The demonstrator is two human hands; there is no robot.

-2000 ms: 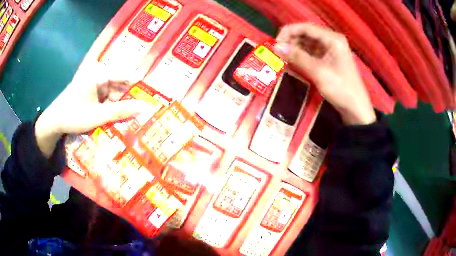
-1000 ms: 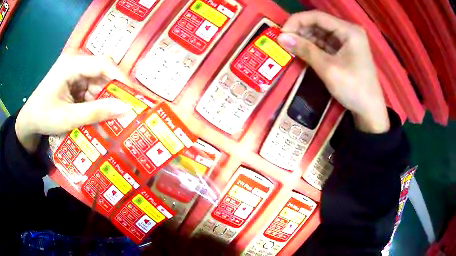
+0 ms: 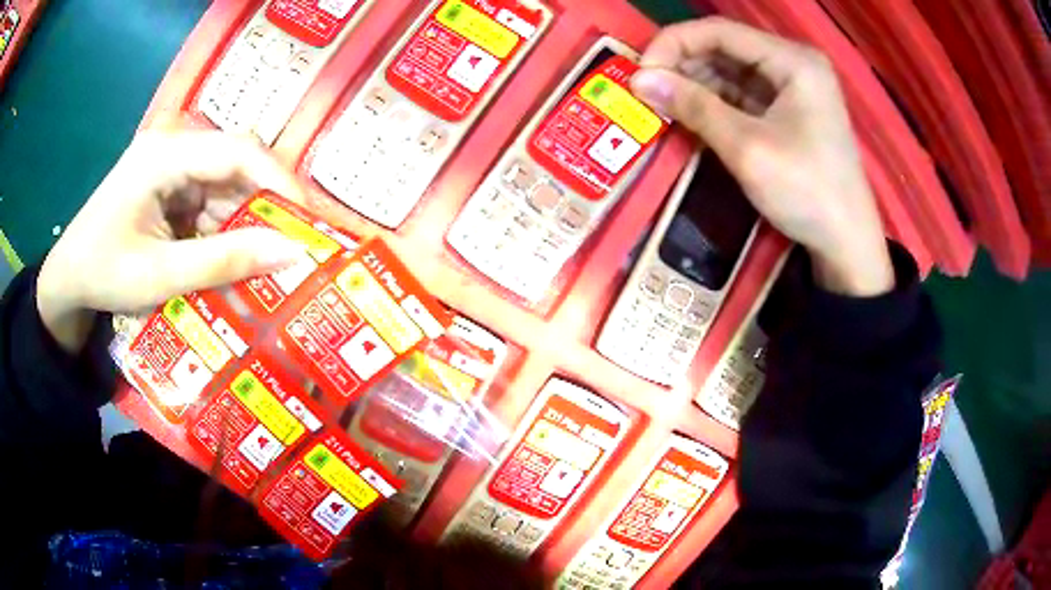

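My right hand (image 3: 766,144) pinches the upper right corner of a red and yellow screen label film (image 3: 599,129), which lies over most of the screen of a pale keypad phone (image 3: 524,236). A strip of dark screen shows above the film. My left hand (image 3: 161,231) holds a bendy label sheet (image 3: 363,323) with several joined labels over the lower left of the red phone tray (image 3: 576,346). The phone to the right (image 3: 680,271) has a bare dark screen. Other phones, such as the one to the left (image 3: 380,161), have red films on their screens.
Stacked red trays (image 3: 922,150) stand at the upper right. The green bench top (image 3: 69,115) shows at the left and right. A printed strip (image 3: 925,473) and a pale metal strip (image 3: 974,484) are at the lower right. Part of another tray shows at the upper left corner.
The single film has come down from above the phones onto the third phone's screen, with my right hand still at its corner. The view has moved closer; my left hand still holds the sheet.
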